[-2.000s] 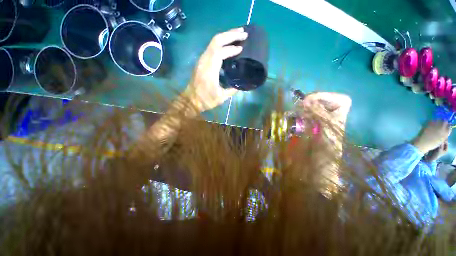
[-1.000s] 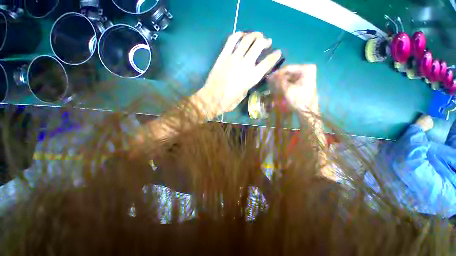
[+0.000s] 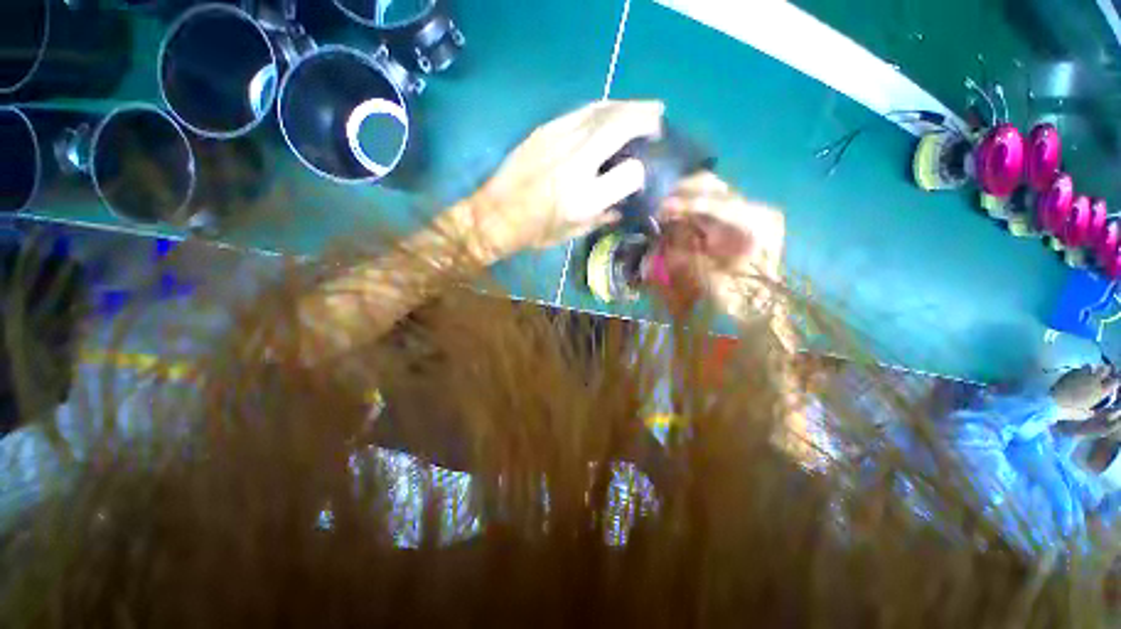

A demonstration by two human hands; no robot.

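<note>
My left hand (image 3: 559, 184) is closed around a black housing (image 3: 676, 162), near the middle of the green bench. My right hand (image 3: 725, 240) is against the housing's right side, fingers bent, beside a motor unit (image 3: 611, 267) with a yellowish end and a magenta cover (image 3: 659, 268). The motor unit lies just below the housing at the bench's near edge. Hair and my fingers hide part of it, and what my right fingertips pinch cannot be made out clearly.
Several open black housings (image 3: 141, 164) stand at the left. Motor units with magenta covers (image 3: 1002, 160) form a row at the right, by a blue holder (image 3: 1078, 307). Thin dark wires (image 3: 838, 150) lie near the white strip (image 3: 811, 52). Another person's blue sleeve (image 3: 1026, 449) is at lower right.
The housing, tilted in my left hand at first, is now lower and mostly covered by my hands. My right hand has moved left and up to it, and the motor unit has shifted left.
</note>
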